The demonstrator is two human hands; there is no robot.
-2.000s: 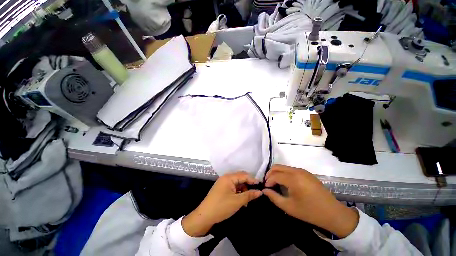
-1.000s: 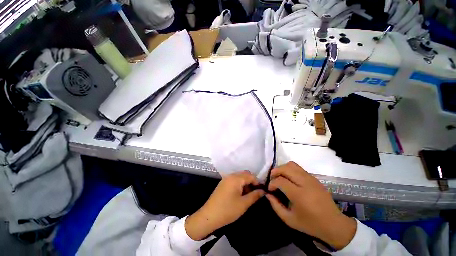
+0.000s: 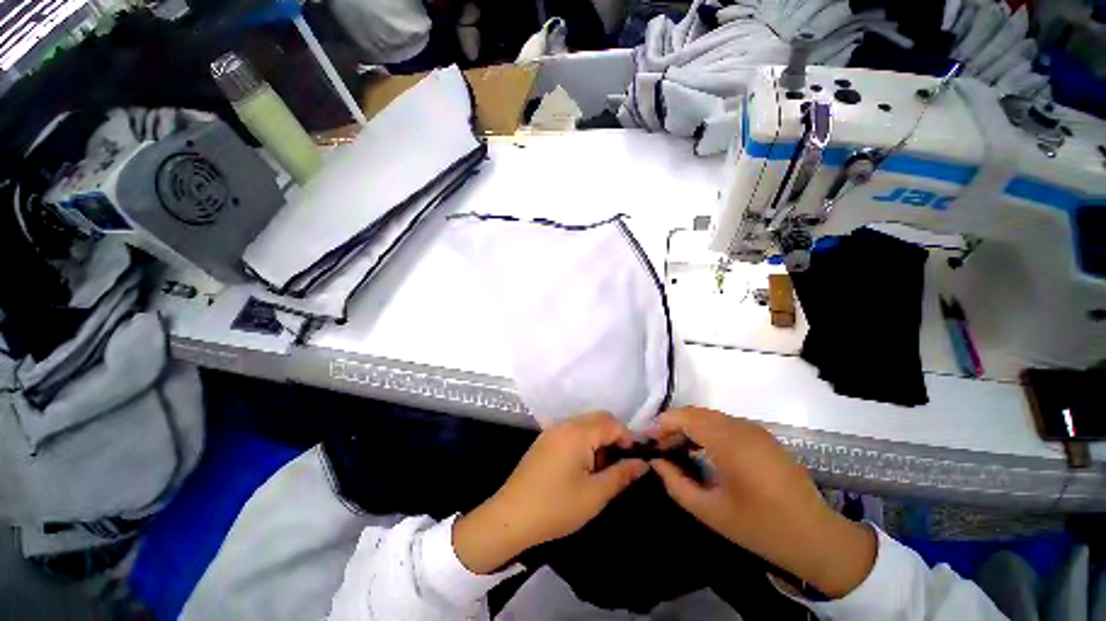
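Note:
A white garment panel (image 3: 570,303) with a thin black edge lies on the table left of the needle and hangs over the front edge towards my hands. My left hand (image 3: 564,479) and my right hand (image 3: 746,491) meet at the table's front edge. Both pinch the panel's black edge between thumb and fingers, with dark fabric showing between the fingertips. Black fabric (image 3: 631,546) hangs below my hands. Whether it is joined to the panel is hidden.
The sewing machine (image 3: 849,158) stands at the right, with a tan block (image 3: 780,300) by its foot. Black pieces (image 3: 864,318), pens (image 3: 961,336) and a phone (image 3: 1067,404) lie right. Stacked panels (image 3: 370,200), a grey fan-like box (image 3: 182,200) and a bottle (image 3: 273,121) are left.
My fingertips have shifted slightly along the black edge and a dark strip shows between them again. The view has moved a little. The panel lies nearly the same.

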